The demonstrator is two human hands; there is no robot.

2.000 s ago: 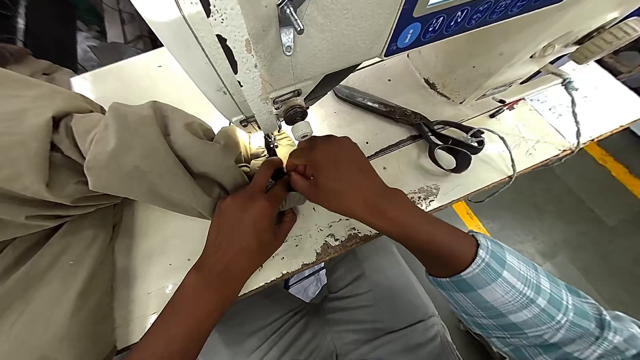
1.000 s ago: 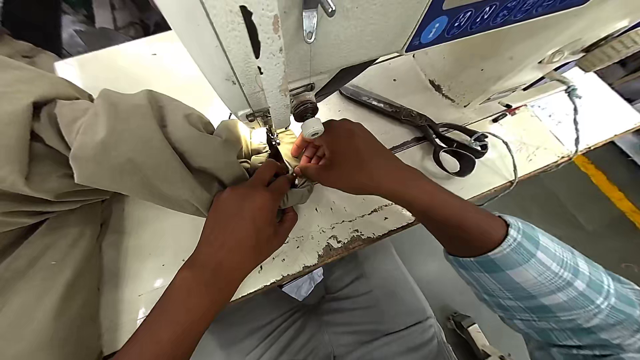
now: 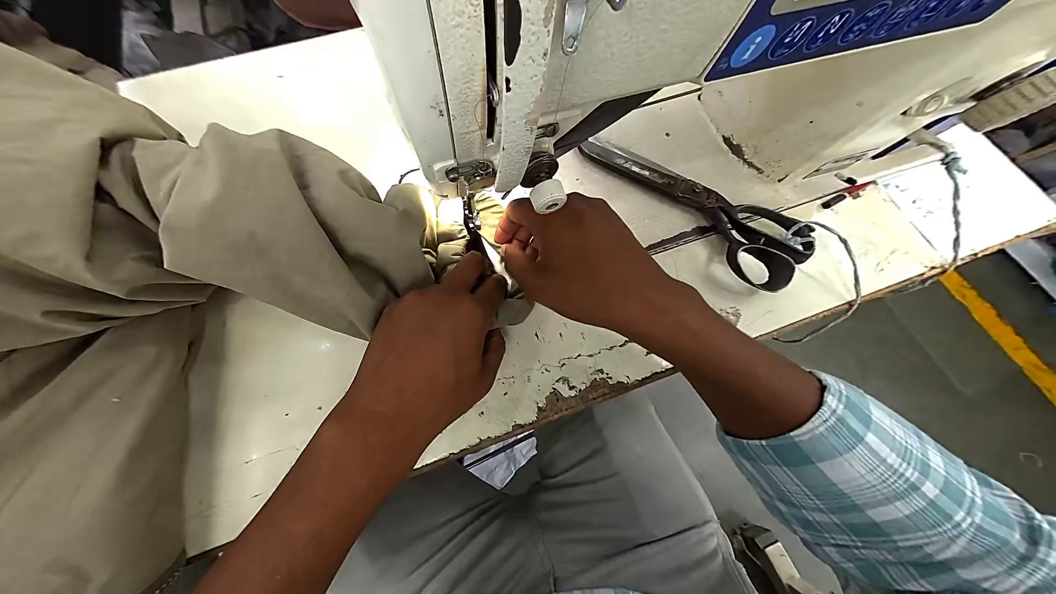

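Note:
A khaki fabric garment (image 3: 272, 214) lies bunched across the left of the table, its gathered end under the presser foot (image 3: 471, 216) of a white sewing machine (image 3: 462, 91). My left hand (image 3: 437, 338) grips the fabric edge just in front of the foot, with thumb and fingertips close together. On the right of the foot, my right hand (image 3: 577, 264) has its fingers curled at the same fabric edge, beside a white round knob (image 3: 548, 196). A dark strip runs from the foot toward my left fingertips. The right fingertips are partly hidden.
Black-handled fabric shears (image 3: 718, 206) lie on the worn white table (image 3: 594, 363) right of my right hand. A grey cord (image 3: 854, 280) hangs over the table's front edge. The machine's blue control panel (image 3: 825, 29) is at the upper right. Part of another person shows at the top.
The right hand's fingers, bunched against the left hand two seconds ago, now sit slightly apart from it, nearer the presser foot. The left hand keeps its place at the fabric edge.

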